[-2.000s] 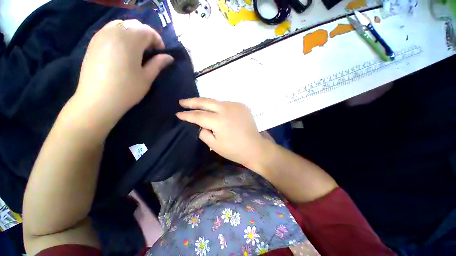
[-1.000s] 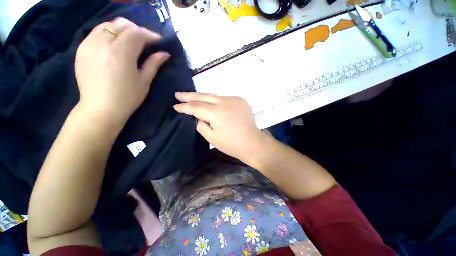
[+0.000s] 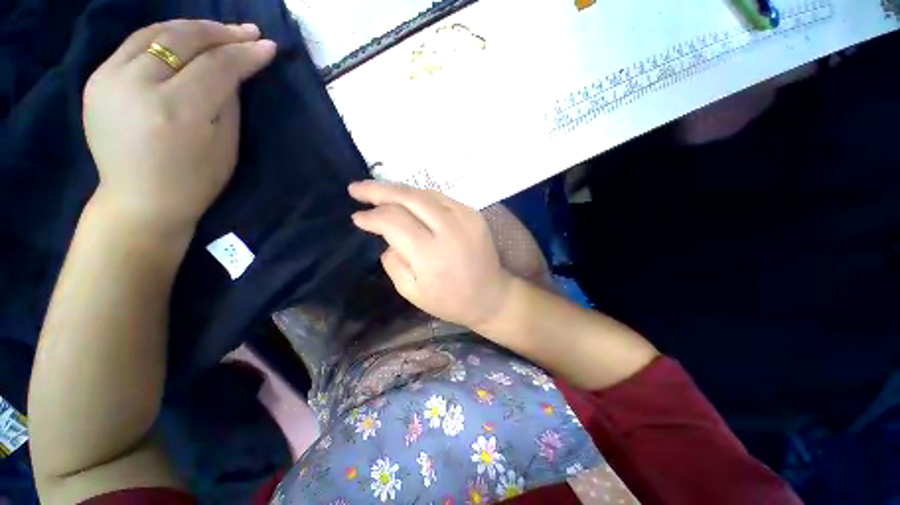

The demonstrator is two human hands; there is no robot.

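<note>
A large black garment [image 3: 286, 168] covers the left of the white table and hangs over its front edge onto the lap. A small white label [image 3: 230, 255] lies on the dark cloth between my forearms. My left hand [image 3: 163, 118], with a gold ring, rests on the cloth at the upper left, thumb and forefinger stretched to the right. Whether it pinches cloth cannot be told. My right hand [image 3: 439, 252] lies at the garment's right edge, fingertips on the cloth. The machine is out of view.
The white table [image 3: 424, 128] has a printed ruler scale along its front edge. Green-handled snips [image 3: 755, 12] are cut off at the top right. A flower-printed apron [image 3: 424, 434] covers the lap. Dark cloth [image 3: 730, 256] fills the area below the table at right. A pink strip [image 3: 286, 404] hangs at lower left.
The view has shifted, so the shears and machine end have left the top of the picture. My left hand has moved left and its fingers reach out straighter. My right hand stays at the cloth edge.
</note>
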